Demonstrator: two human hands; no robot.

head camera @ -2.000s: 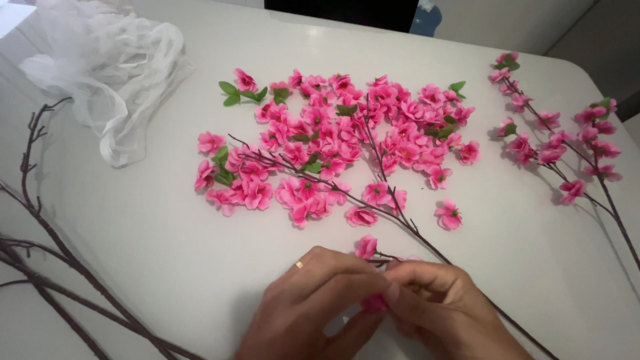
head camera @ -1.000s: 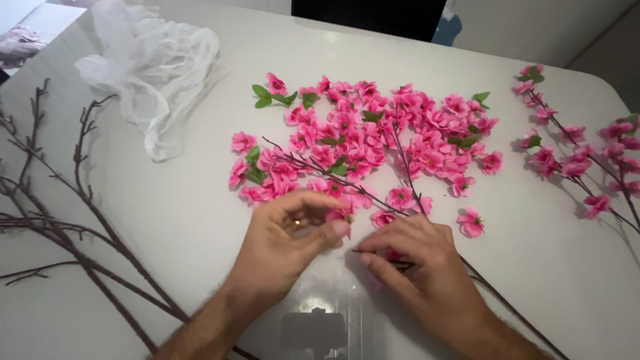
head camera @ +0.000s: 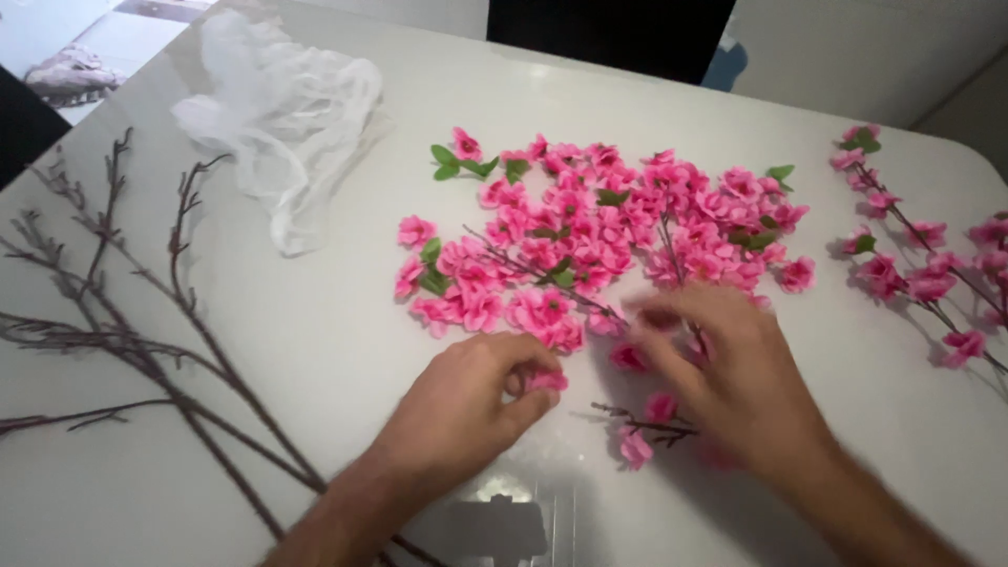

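Between the thumb and fingers of my left hand (head camera: 480, 402) is a pink artificial blossom (head camera: 547, 381). My right hand (head camera: 720, 370), slightly blurred, reaches over the branch beside the flower pile; its fingers are curled and apart, and I see nothing in them. A heap of loose pink fabric blossoms (head camera: 579, 213) with a few green leaves lies in front of both hands. A brown artificial stem (head camera: 551, 276) crosses the heap and passes under my right hand. Below that hand, a short twig (head camera: 657, 428) with a pink blossom (head camera: 635, 447) beside it lies on the table.
Bare brown artificial branches (head camera: 213, 402) spread over the left side of the white table (head camera: 378, 512). Crumpled white translucent plastic (head camera: 291, 134) lies at the back left. Flowering branches (head camera: 929, 268) lie at the right. A black chair back (head camera: 606, 35) stands beyond the far edge.
My hands were close together two seconds ago and are now apart. My right hand has moved up toward the heap. The view has shifted, showing more of the left side.
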